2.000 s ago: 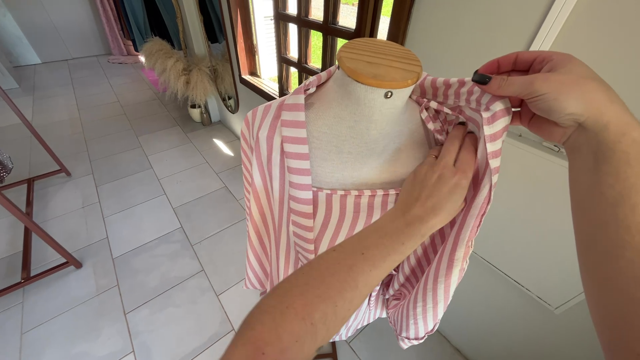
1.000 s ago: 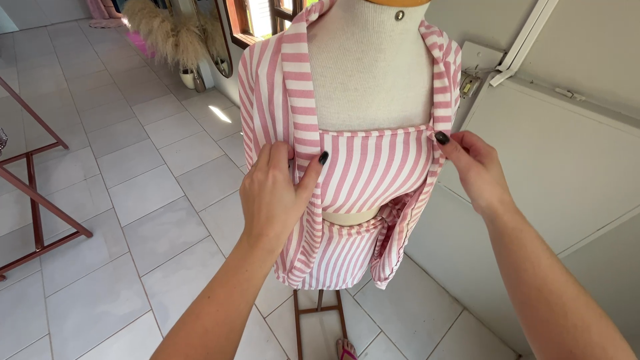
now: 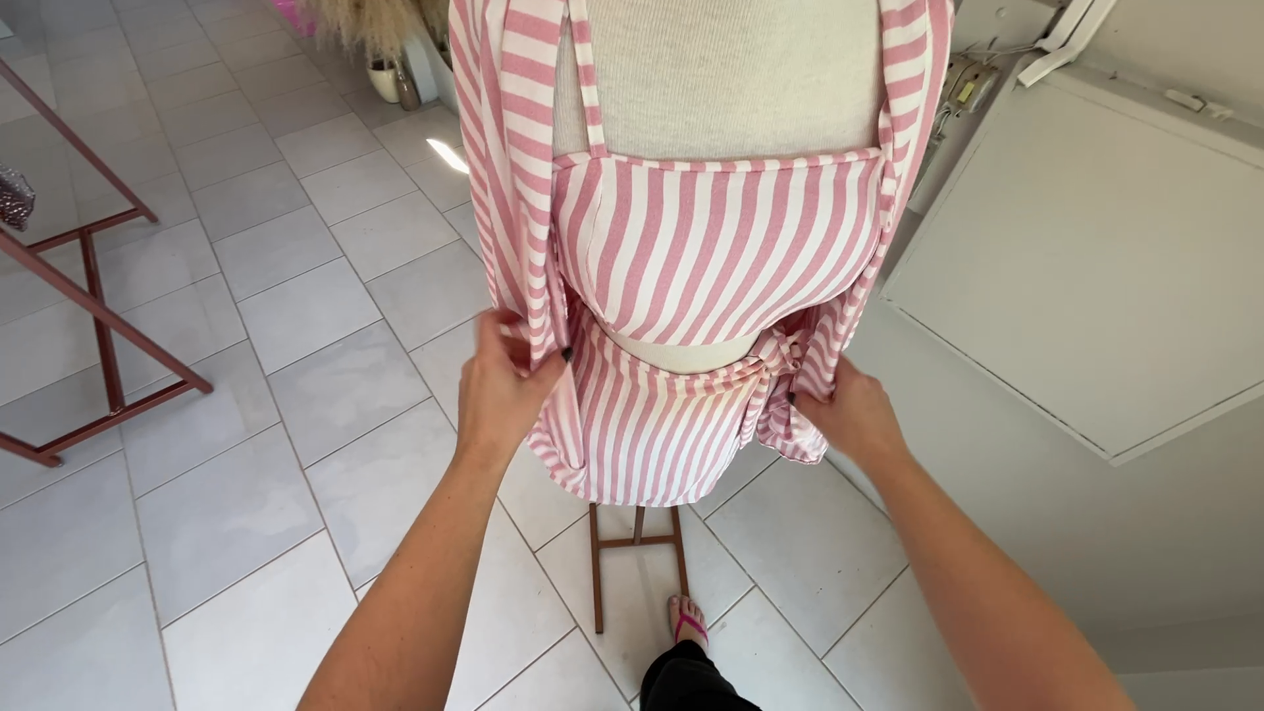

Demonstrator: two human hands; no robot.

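Note:
A fabric dress-form torso (image 3: 731, 84) wears a pink-and-white striped strapped top (image 3: 721, 237), a matching skirt (image 3: 662, 425) with a knot at its waist, and an open striped overshirt (image 3: 528, 118). My left hand (image 3: 509, 390) pinches the overshirt's left front edge beside the skirt's waist. Opposite it, my right hand (image 3: 849, 410) grips the other front edge, low down near the knot (image 3: 780, 351). Some fingertips of both hands are hidden by the cloth.
The form stands on a brown metal base (image 3: 637, 541) on the tiled floor, with my sandalled foot (image 3: 688, 620) beside it. A reddish metal rack (image 3: 109, 346) is at left. A white panel (image 3: 1096, 257) leans or hangs at right. A vase (image 3: 385, 81) with dried plumes stands behind.
Both hands have moved down the overshirt's front edges, from beside the top to about skirt height. Two seconds ago they were at the shoulder on the right. The view has tilted down.

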